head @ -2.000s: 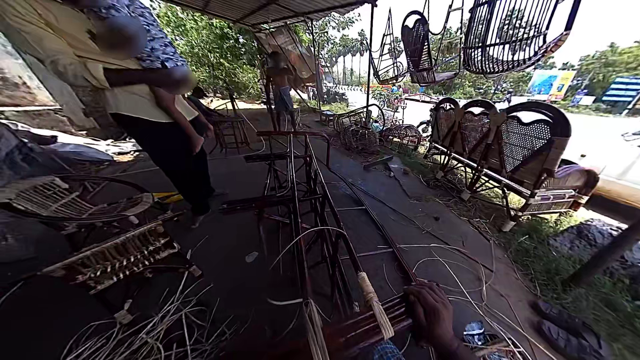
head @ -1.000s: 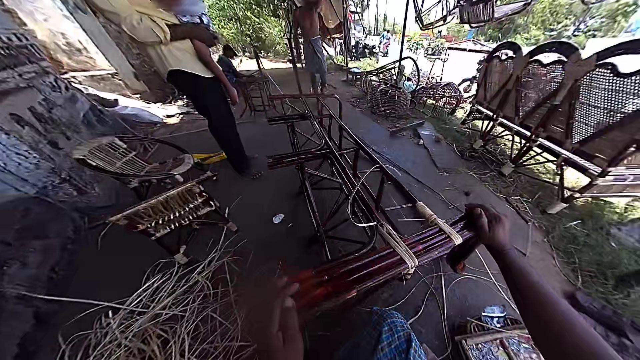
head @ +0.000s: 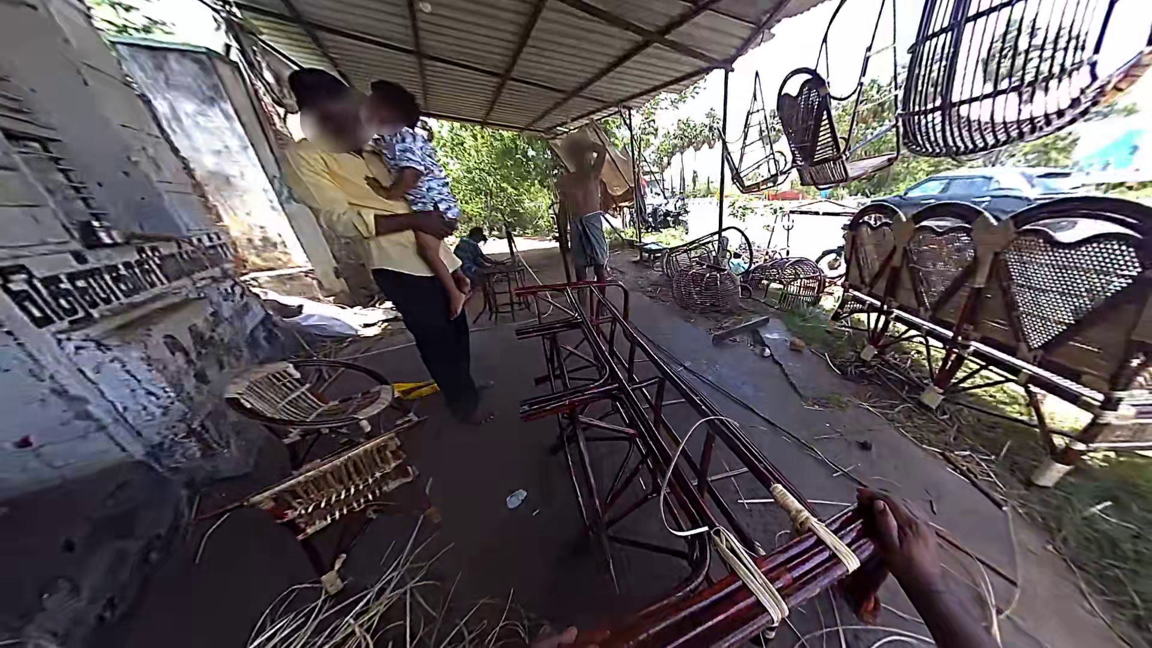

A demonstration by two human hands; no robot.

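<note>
A long dark red cane frame [head: 661,378] stretches away from me over the floor. Across its near end lie glossy red-brown poles [head: 720,598], with pale cane strips [head: 751,576] wound around them in two bands. My right hand [head: 900,535] grips the right end of these poles. Only a bit of my left hand [head: 556,637] shows at the bottom edge, beside the left part of the poles; its grip is hidden. A loose loop of pale cane [head: 670,468] curves up from the nearer binding.
Left of the frame stand a round cane seat [head: 306,393] and a small woven stool [head: 346,486], with loose cane strips [head: 396,598] before them. A person carrying a child [head: 360,216] stands nearby. Cane sofas [head: 990,297] line the right side.
My left hand, blurred over the near floor a second ago, has dropped almost out of view. My right hand stays on the pole ends. The view has tilted up.
</note>
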